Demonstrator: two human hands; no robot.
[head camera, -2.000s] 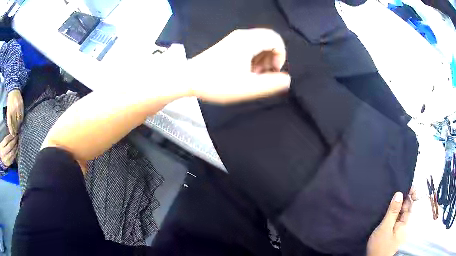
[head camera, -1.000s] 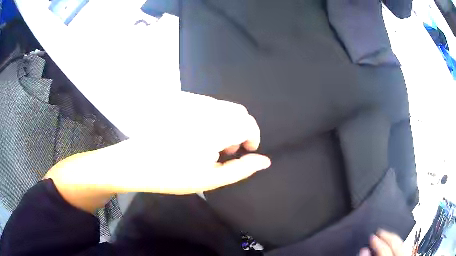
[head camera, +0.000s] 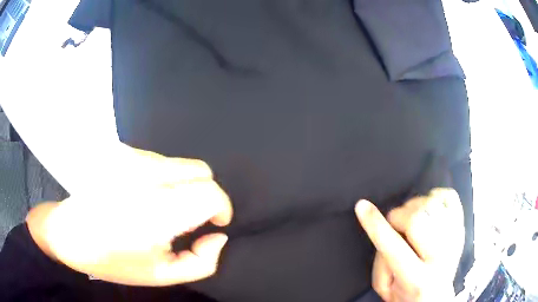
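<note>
The black garment panel (head camera: 283, 130) covers most of the white table and runs down to the near edge of the view. A ridge or fold (head camera: 283, 223) crosses it between my two hands. My left hand (head camera: 153, 218), overexposed, pinches the cloth at the ridge's left end between thumb and fingers. My right hand (head camera: 416, 242) lies on the cloth at the right, its thumb pointing along the ridge and its other fingers curled at the cloth. Whether it grips the cloth is hard to tell. A purplish-navy folded piece (head camera: 410, 41) lies on the panel at the upper right.
The bright white table (head camera: 44, 88) shows at the left, with its curved edge. A small dark thread tail (head camera: 75, 41) lies at the upper left. Blue plastic (head camera: 522, 47) is at the far right. Dark tangled items (head camera: 501, 286) lie at the lower right. Grey cloth (head camera: 26, 183) hangs at the left.
The view has moved closer over the panel. My right hand has come up from the lower right corner onto the cloth. My left hand now sits lower and further left in view, still pinching.
</note>
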